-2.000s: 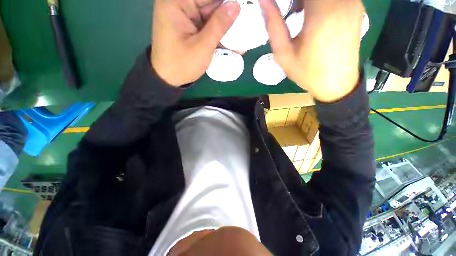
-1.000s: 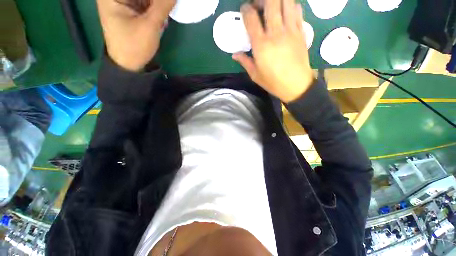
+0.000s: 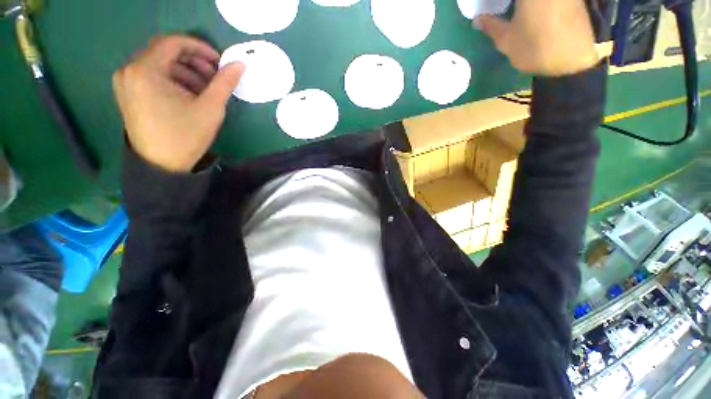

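Several flat white discs lie spread on the green bench top, such as one near the front edge (image 3: pixel 308 115). My left hand (image 3: pixel 175 101) is at the left edge of a larger white disc (image 3: pixel 265 74), its thumb over the rim and its fingers curled beside it. My right hand (image 3: pixel 546 33) is at the top right, with its thumb against another white disc (image 3: pixel 483 6). Its fingers and that disc are partly cut off by the top edge, so the grip cannot be fully seen.
A black-handled tool (image 3: pixel 62 117) lies at the left of the bench. A black unit (image 3: pixel 638 35) with a black cable (image 3: pixel 691 86) stands at the right. An open brown carton (image 3: pixel 456 183) is below the bench edge. A blue stool (image 3: pixel 84 248) and part of a person (image 3: pixel 27 312) are at lower left.
The view has shifted. My hands have moved apart from the assembly work at the centre. My right hand has left the middle disc and is now at the far right; my left is at a disc.
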